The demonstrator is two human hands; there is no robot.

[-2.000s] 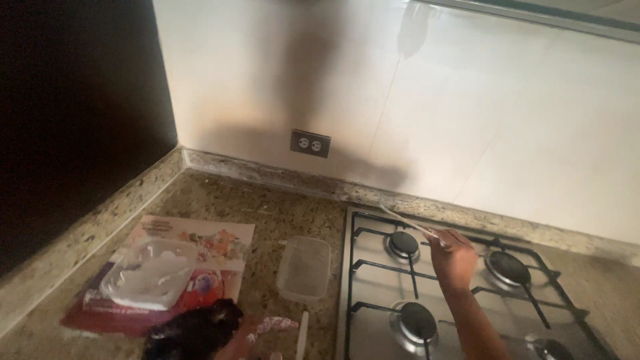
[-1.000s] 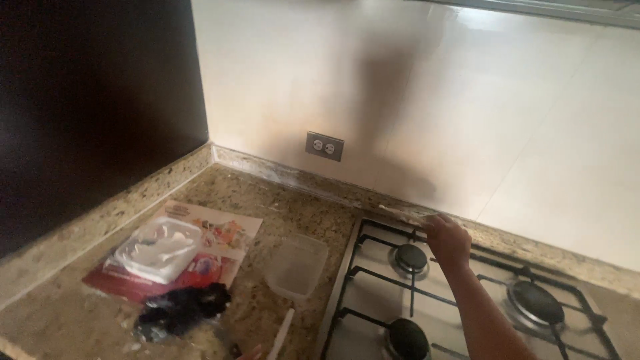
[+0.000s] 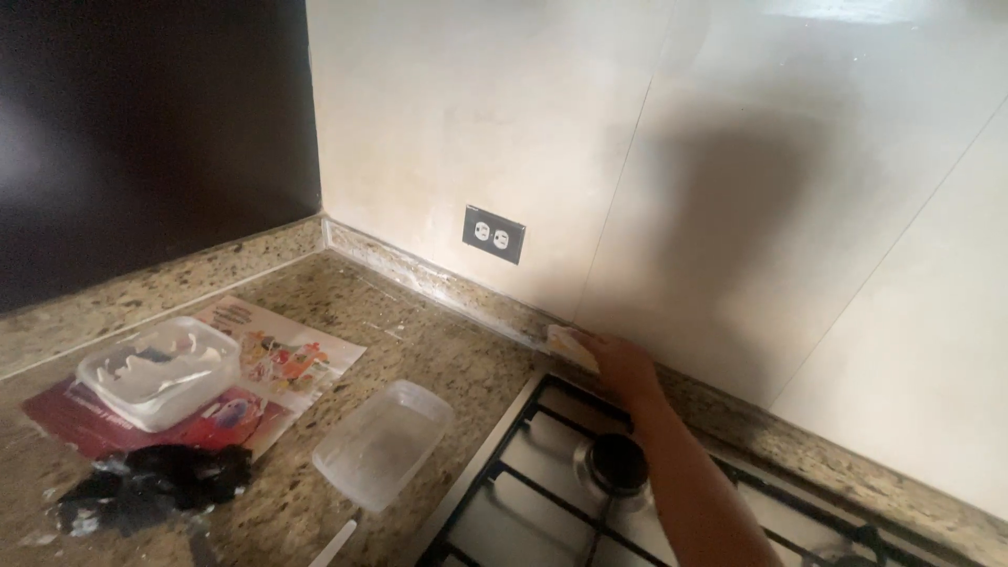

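My right hand (image 3: pixel 626 366) reaches over the back left of the gas hob and is closed on a pale, flat thing (image 3: pixel 572 346), too blurred to name. That thing lies against the speckled stone upstand (image 3: pixel 488 311) at the foot of the wall. White smears run along the upstand and its lower joint to the left. On the left, a translucent plastic tub (image 3: pixel 161 378) with white paste in it sits on a printed leaflet (image 3: pixel 291 362). My left hand is out of view.
The gas hob (image 3: pixel 543 457) with black grates fills the lower right. A translucent plastic lid or shallow tub (image 3: pixel 386 445), crumpled black material (image 3: pixel 157 484) with white smears and a white strip (image 3: pixel 335 543) lie on the counter. A double socket (image 3: pixel 494 234) is on the wall.
My right hand has moved left along the upstand from farther over the hob, still holding the pale thing. The view has shifted.
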